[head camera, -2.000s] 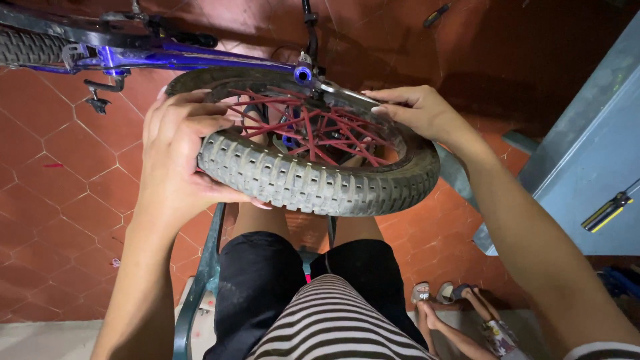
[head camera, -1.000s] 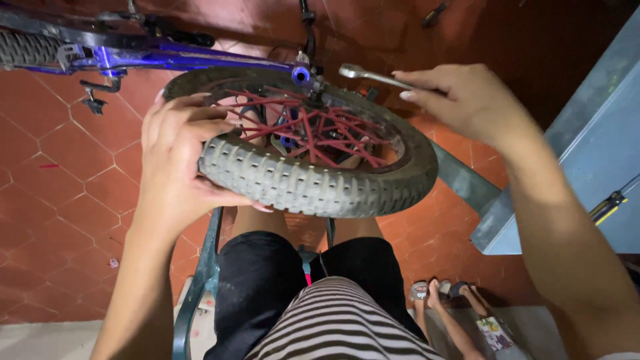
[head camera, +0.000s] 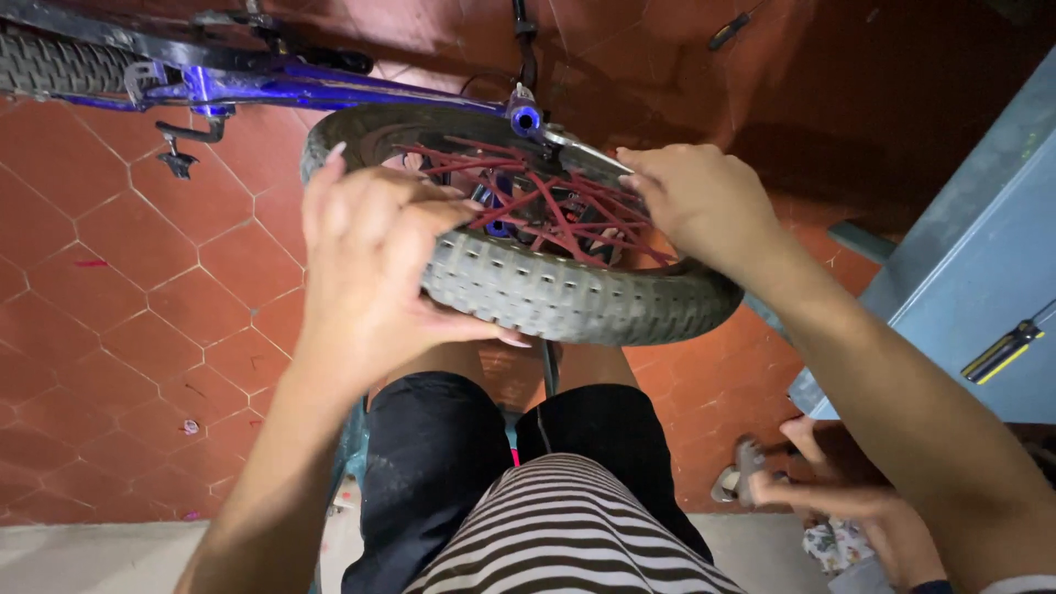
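A bicycle wheel with a knobby tire (head camera: 569, 293) and red spokes lies tilted above my lap. My left hand (head camera: 379, 256) grips the tire's left side, thumb beneath and fingers over the rim. In my right hand (head camera: 701, 194) is a metal wrench (head camera: 598, 153), its far end at the wheel's axle beside the blue bicycle frame (head camera: 330, 89). The axle nut itself is too small to make out. The frame's open tube end (head camera: 525, 120) stands just above the axle.
A blue table (head camera: 973, 272) at the right holds a yellow-and-black screwdriver (head camera: 1002, 353). Another screwdriver (head camera: 729, 31) lies on the red tiled floor. A pedal (head camera: 176, 162) and the other tire (head camera: 66, 66) are at upper left. Another person's legs (head camera: 850, 495) are at lower right.
My right hand held the wrench apart from the axle a second ago; it has moved left, bringing the wrench end back to the axle. My left hand keeps its grip on the tire.
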